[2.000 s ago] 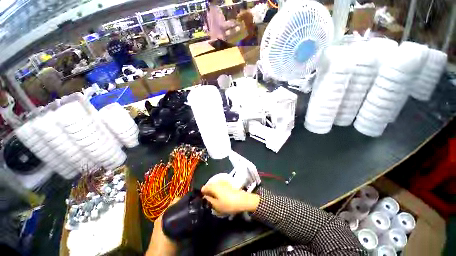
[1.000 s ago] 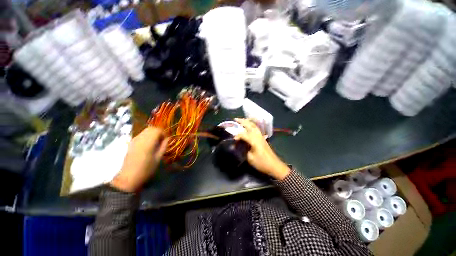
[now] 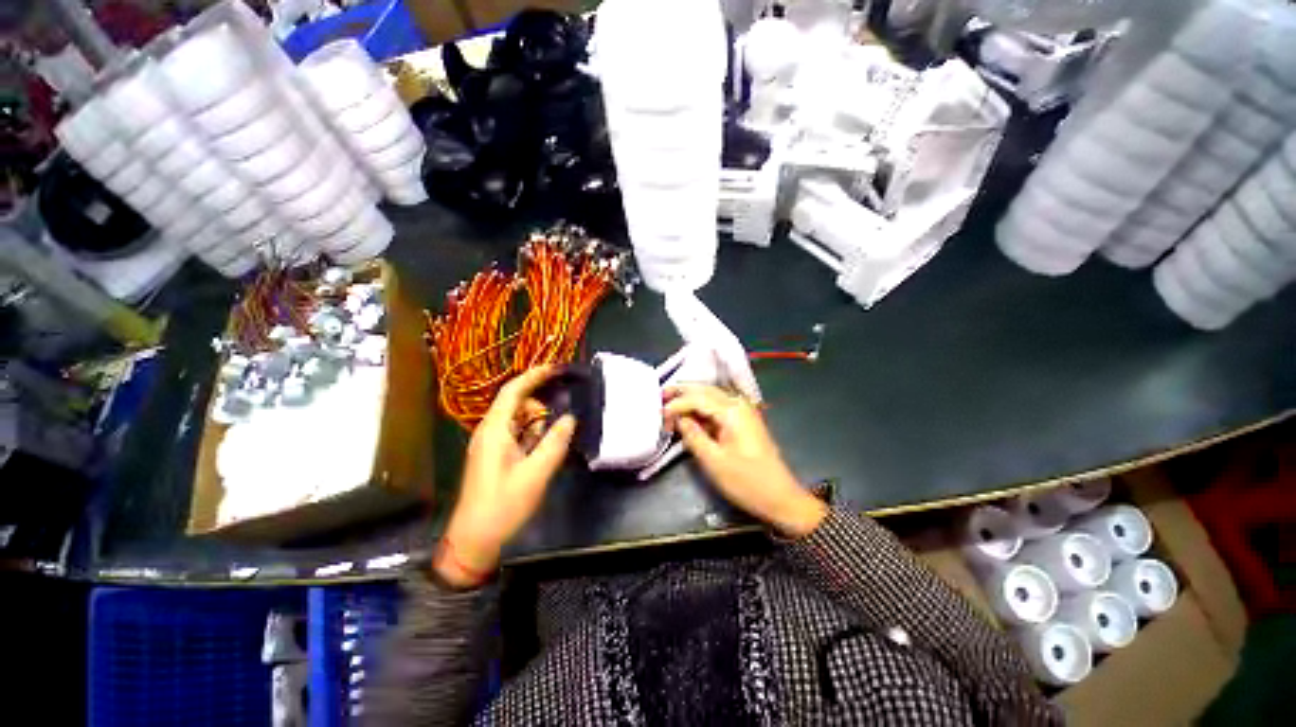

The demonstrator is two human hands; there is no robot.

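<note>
A white bracket housing (image 3: 715,345) lies on the bench in front of me, its round white cup (image 3: 627,412) turned to the left. A black shell (image 3: 580,402) sits against the cup's left side. My left hand (image 3: 509,462) holds the black shell with thumb and fingers. My right hand (image 3: 728,443) grips the right side of the housing at the cup. A short red lead with a small connector (image 3: 799,354) sticks out to the right of the housing. A bundle of orange wire harnesses (image 3: 515,330) lies just behind my left hand.
An open parts carton (image 3: 405,412) stands left. Behind are a black shell heap (image 3: 519,121), a white cup column (image 3: 664,156), piled bracket housings (image 3: 888,171) and cup columns at both sides. A floor carton (image 3: 1187,554) of white collars is lower right; a blue crate (image 3: 185,660) is lower left.
My left hand has moved from the wire bundle to the black shell. The shell and cup are turned sideways, and my right hand has shifted to the housing's right side.
</note>
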